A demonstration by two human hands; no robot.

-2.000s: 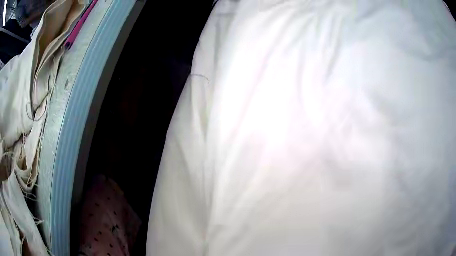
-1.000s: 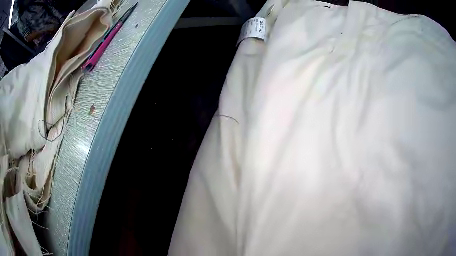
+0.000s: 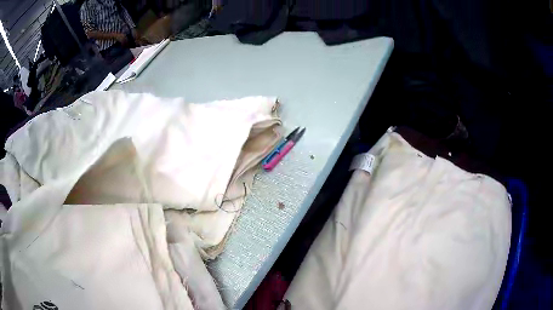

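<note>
A cream garment (image 3: pixel 418 242) lies at the right, beside the table, with a small white tag (image 3: pixel 364 162) near its upper left corner. More cream garments (image 3: pixel 182 139) lie heaped on the table at the left, with frayed edges and loose dark threads. Thread snips (image 3: pixel 282 151) with a pink and blue handle and dark blades lie on the table against the folded cloth. A small dark motif (image 3: pixel 45 306) shows on the cloth at the bottom left. Neither of my hands can be made out. A tiny brownish spot at the bottom edge is too small to tell.
The pale blue-grey table (image 3: pixel 242 72) runs from the back to the bottom centre. White papers (image 3: pixel 142 62) lie at its far left edge. A blue crate edge (image 3: pixel 516 242) shows beside the right garment. A person in a striped top (image 3: pixel 106 21) is at the back left.
The view has shifted left and widened, so the table, heap and snips now show fully. The right garment appears smaller and lower right. The snips still lie beside the heap.
</note>
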